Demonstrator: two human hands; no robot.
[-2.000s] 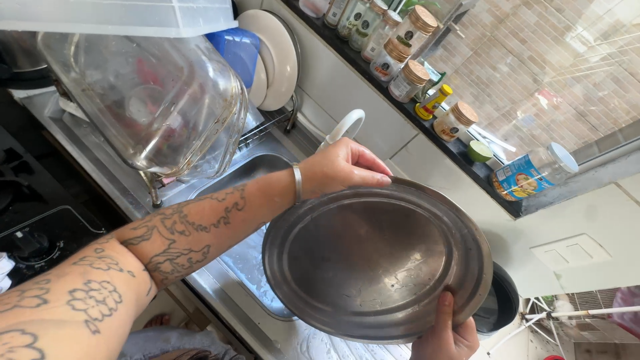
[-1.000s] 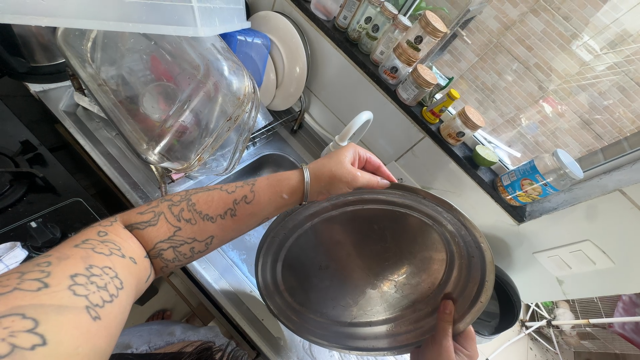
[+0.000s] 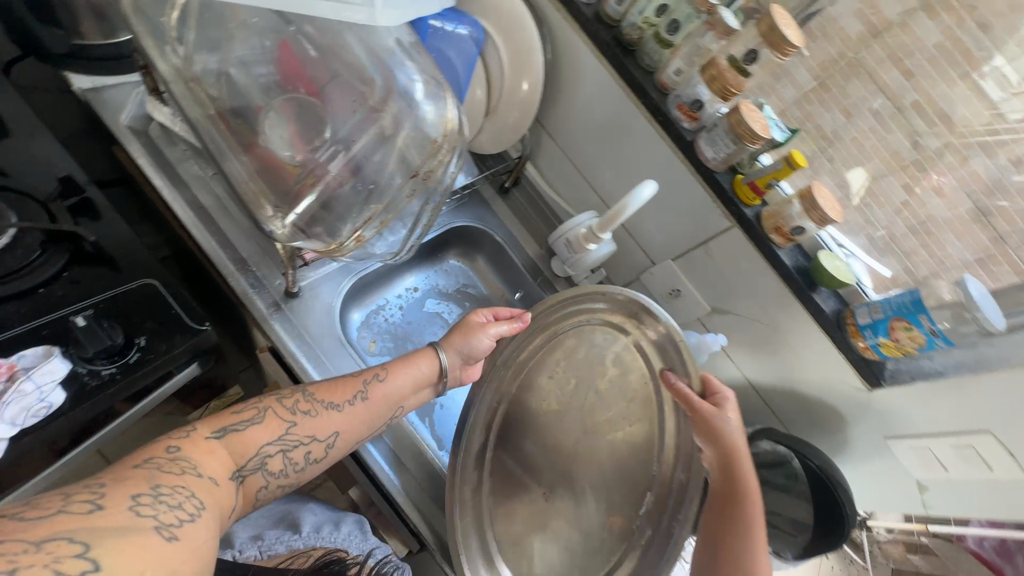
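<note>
An oval stainless steel platter [image 3: 584, 448] is tilted in front of me, over the near right end of the steel sink basin [image 3: 424, 288]. My left hand [image 3: 482, 340], with a metal bangle at the wrist, pinches its upper left rim. On the right rim, my right hand [image 3: 704, 404] grips with the thumb on the face turned toward me; its other fingers are partly hidden behind the platter. Wet patches show in the basin. A white faucet or water fitting [image 3: 596, 232] stands just beyond the platter.
Clear glass baking dishes [image 3: 320, 144] and beige plates [image 3: 512, 80] fill a dish rack beyond the basin. A black stove [image 3: 96, 320] lies left. Cork-lidded jars [image 3: 732, 136] line the dark sill. A black container [image 3: 800, 492] stands at right.
The platter has turned from lying wide to a more upright slant and moved lower. My right hand has gone from its bottom edge to its right rim. More of the basin shows.
</note>
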